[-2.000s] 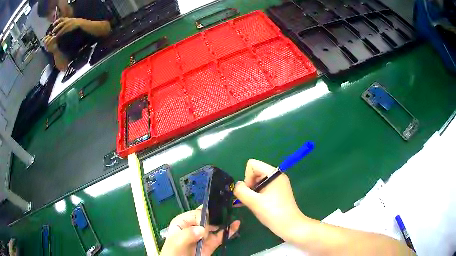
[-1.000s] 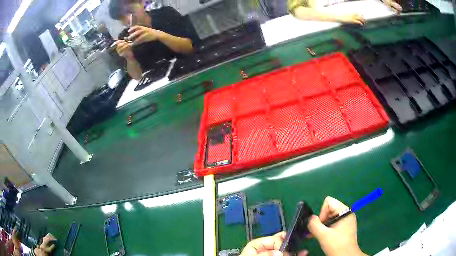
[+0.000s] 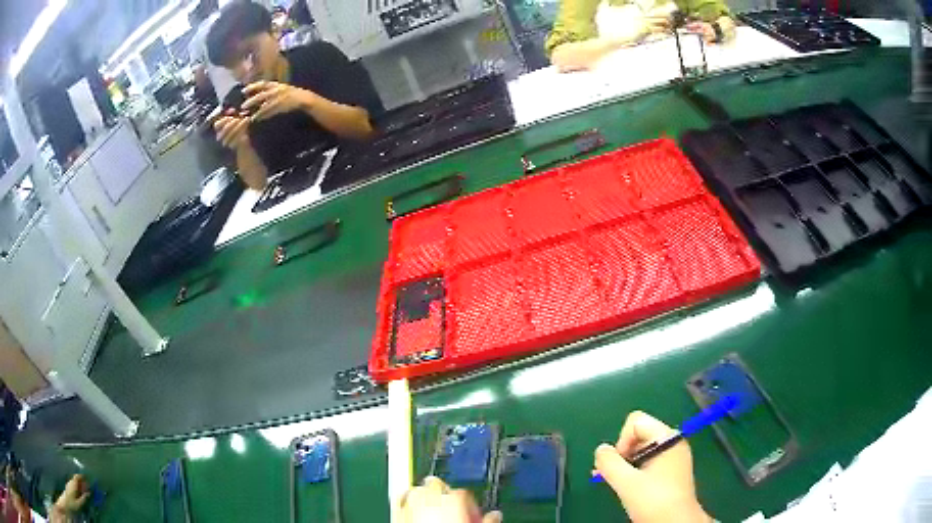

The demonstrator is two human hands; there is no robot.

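My right hand holds a dark marker pen with a bright blue end, like a pencil, its tip pointing left. My left hand is at the bottom edge, partly cut off, over the lower end of a phone middle frame with a blue patch. Whether it grips that frame is unclear. A second phone middle frame lies just right of it. Another phone middle frame lies to the right, partly behind the pen's blue end.
A red tray holds one dark frame in its near-left pocket. A black tray adjoins it. A yellow strip runs toward me. More frames lie left, others beyond the tray. Two people sit opposite; another hand shows at lower left.
The dark frame that my left hand held edge-on no longer shows. My left hand is lower and further left. My right hand still holds the pen, now apart from the left. The view has shifted.
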